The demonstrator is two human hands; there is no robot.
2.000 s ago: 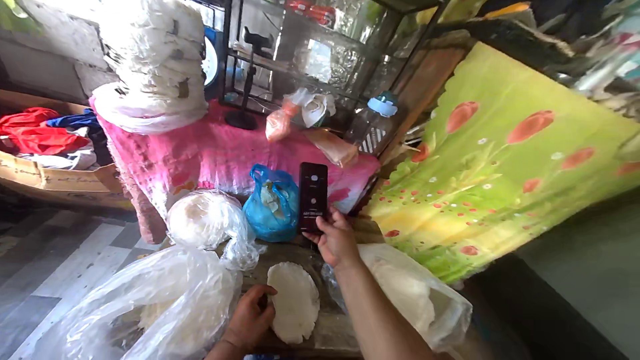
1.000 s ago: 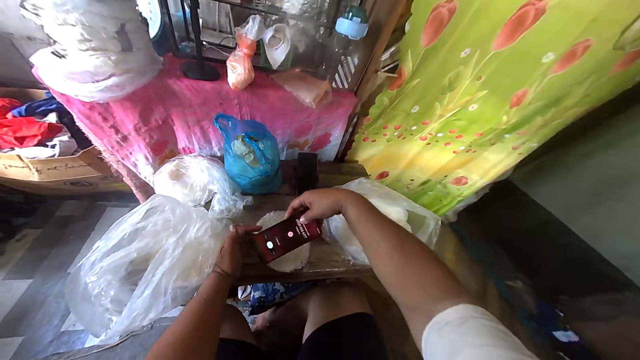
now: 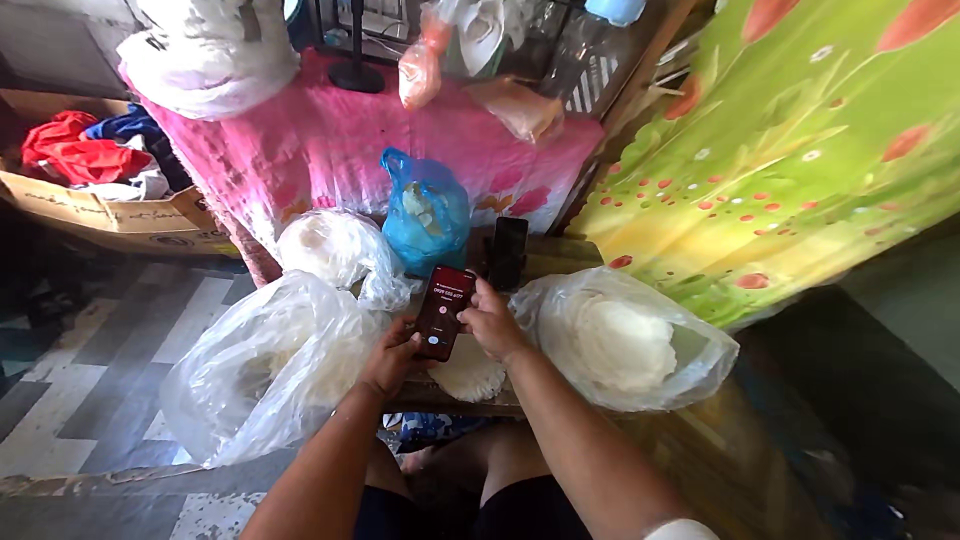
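My left hand [image 3: 395, 352] and my right hand [image 3: 489, 319] hold a smartphone [image 3: 445, 311] between them, its dark red screen lit. Under and beside it lies a thin round white sheet, perhaps dough [image 3: 471, 371], partly covered by the phone and hands. To the right, an open clear plastic bag [image 3: 697, 352] holds a stack of round white sheets [image 3: 619, 341]. On the left rests a large crumpled clear bag [image 3: 262, 367], its contents unclear. Behind the phone are a blue plastic bag [image 3: 427, 217], a wrapped white bundle [image 3: 322, 244] and a dark upright phone-like object [image 3: 508, 251].
A pink cloth [image 3: 337, 142] covers a table behind. On it are a white wrapped stack [image 3: 210, 67], a black stand [image 3: 356, 75] and small plastic bags [image 3: 517, 109]. A cardboard box [image 3: 97, 206] of clothes stands left. A green-yellow floral curtain [image 3: 720, 172] hangs right.
The phone, first in my right hand alone, is now held by both hands. My left hand has left the white sheet. Since one second ago, the phone has turned more upright.
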